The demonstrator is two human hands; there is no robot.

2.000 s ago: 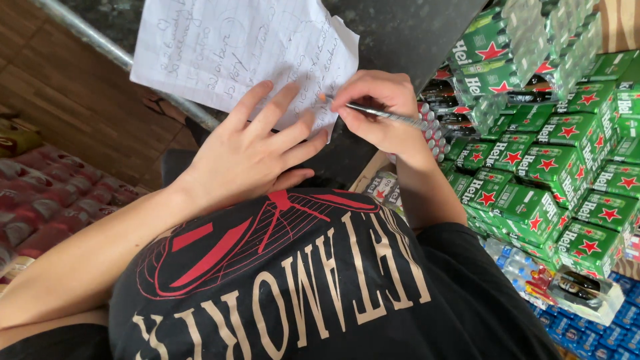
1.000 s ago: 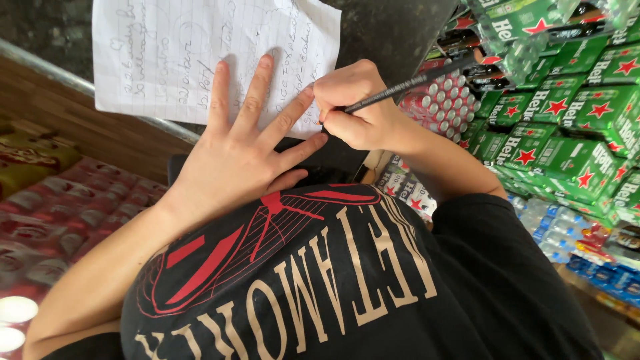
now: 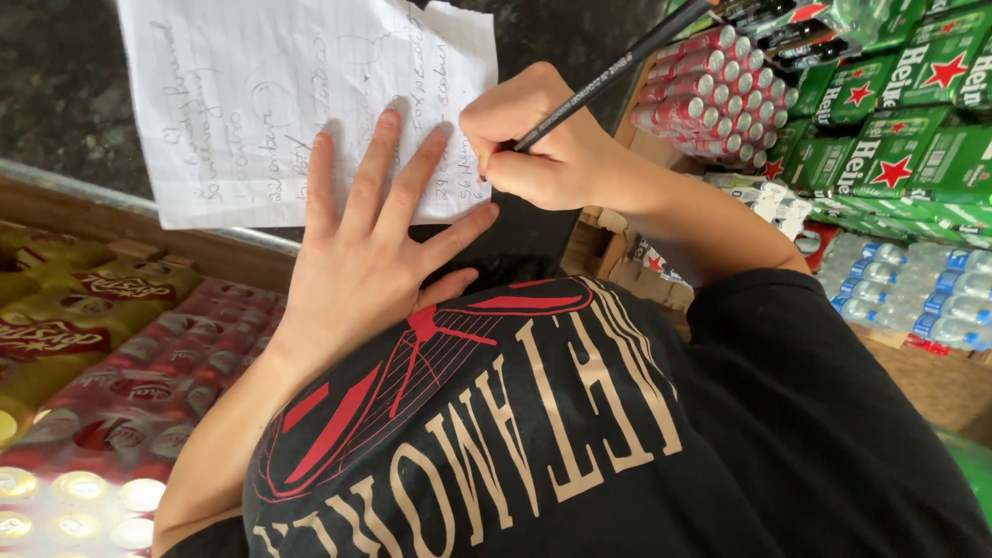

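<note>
A sheet of lined paper (image 3: pixel 256 85) covered with handwriting lies on a dark speckled stone counter (image 3: pixel 70 93). My left hand (image 3: pixel 380 201) rests flat with fingers spread over the sheet's lower part, its fingertips on the written lines and the thumb near my shirt. My right hand (image 3: pixel 542 139) grips a dark pencil (image 3: pixel 589 93) at the sheet's right edge. The pencil slants up to the right, and its point is at the paper beside the last written line, partly hidden by my fingers.
Shrink-wrapped red cans (image 3: pixel 717 93), green Heineken cartons (image 3: pixel 891 155) and packs of water bottles (image 3: pixel 883 279) are stacked to the right. At lower left, beyond the counter's edge (image 3: pixel 155 201), stand yellow packs (image 3: pixel 62 310) and red can packs (image 3: pixel 139 387).
My right hand keeps hold of the pencil, which has tipped to point more steeply up to the right. My left hand stays spread on the paper. The view has shifted.
</note>
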